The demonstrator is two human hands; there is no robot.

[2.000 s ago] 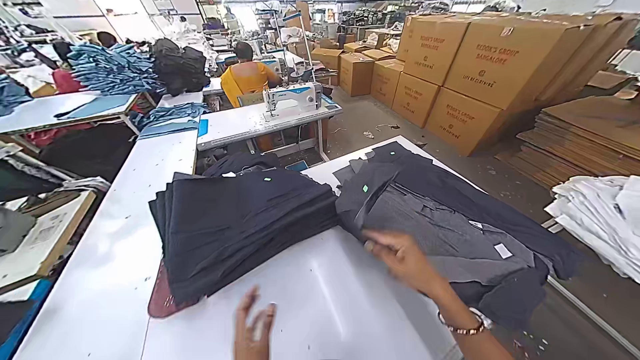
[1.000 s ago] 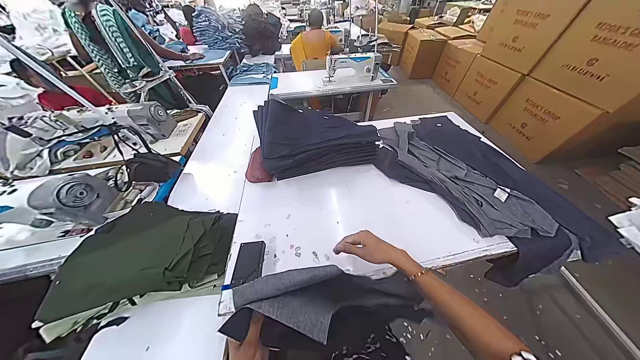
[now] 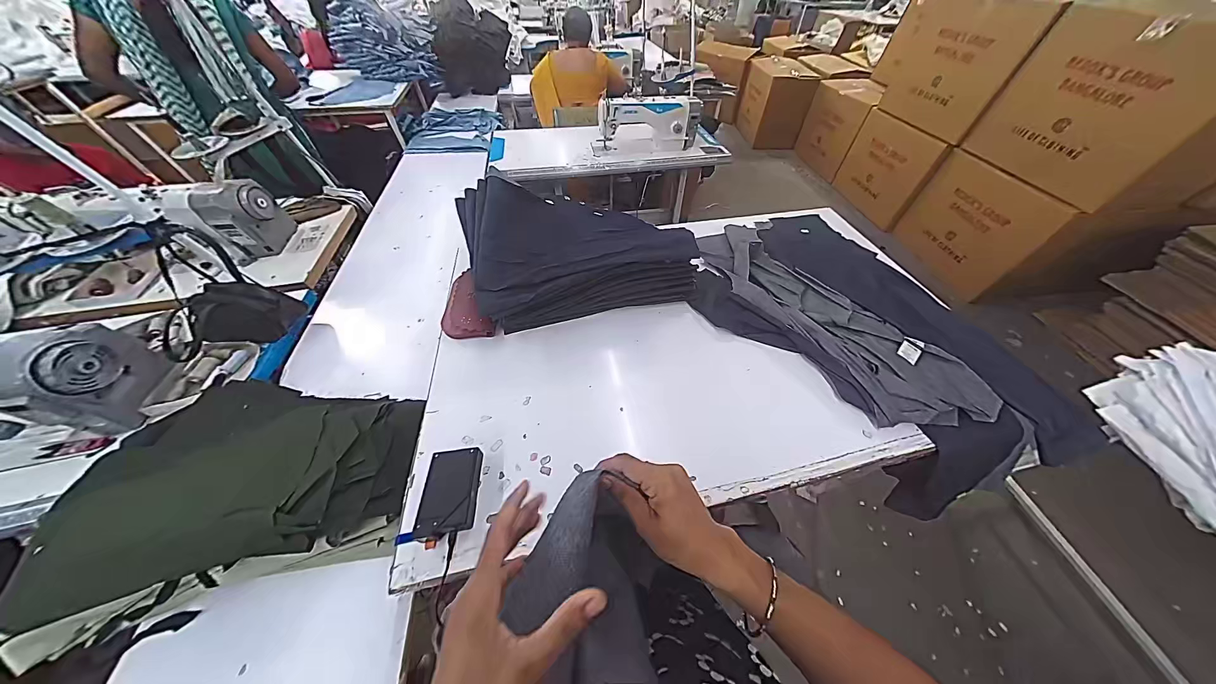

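A dark grey fabric piece hangs at the near edge of the white table. My right hand pinches its upper edge between thumb and fingers. At the fabric's left side is my left hand, thumb and fingers spread around it; whether it bears on the cloth I cannot tell. Farther back lies a stack of folded dark navy garment pieces, partly over a dark red object. To its right, grey fabric pieces with a white label are spread over navy cloth.
A black phone with a cable lies at the table's near left corner, thread scraps beside it. Green fabric pieces are at left, near sewing machines. Cardboard boxes stand right. One person sits behind another sewing machine; another stands at back left.
Two seconds ago my right hand was over the spread grey pieces; now it holds fabric at the near edge. The grey piece there has been raised since a second ago, with my left hand beside it.
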